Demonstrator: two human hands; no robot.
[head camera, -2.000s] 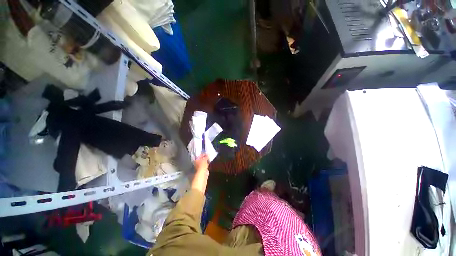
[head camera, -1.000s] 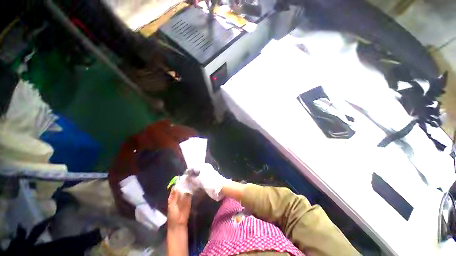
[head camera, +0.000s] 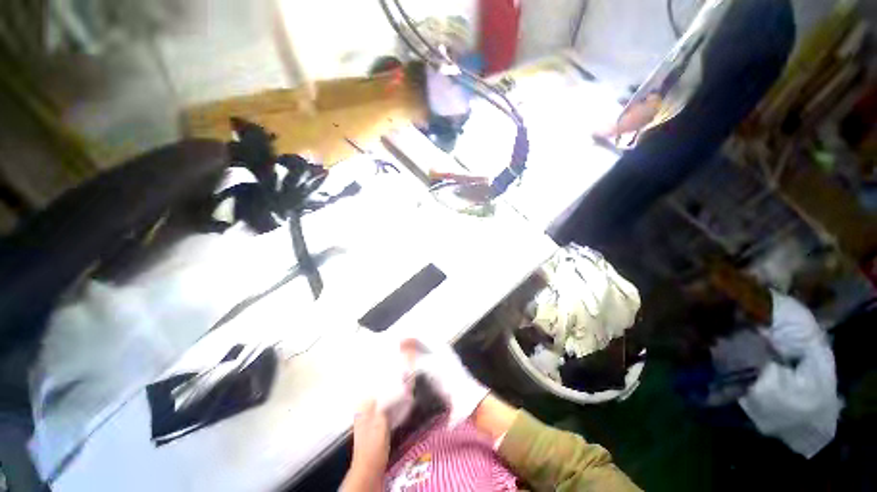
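Observation:
My left hand (head camera: 370, 444), bare, and my right hand (head camera: 450, 384), in a white glove, are close together at the table's front edge. They hold pale white pieces (head camera: 392, 392) between them, blurred against the white cloth, so the fingers' exact grip is hard to see. A black rectangular piece (head camera: 402, 298) lies flat on the white-covered table (head camera: 332, 380) just beyond my hands. A larger folded black piece (head camera: 216, 394) with pale strips on it lies to the left.
The iron (head camera: 466, 190) with its dark hose stands at the table's back. A heap of black strips (head camera: 279, 187) lies back left. A bucket (head camera: 577, 394) of pale cloth stands below the table's right edge. Another person's hand (head camera: 637, 117) shows at upper right.
The view has swung from the round stool to the table. My left hand picked white pieces off the stool; my gloved right hand joined it, and both have come to the table edge.

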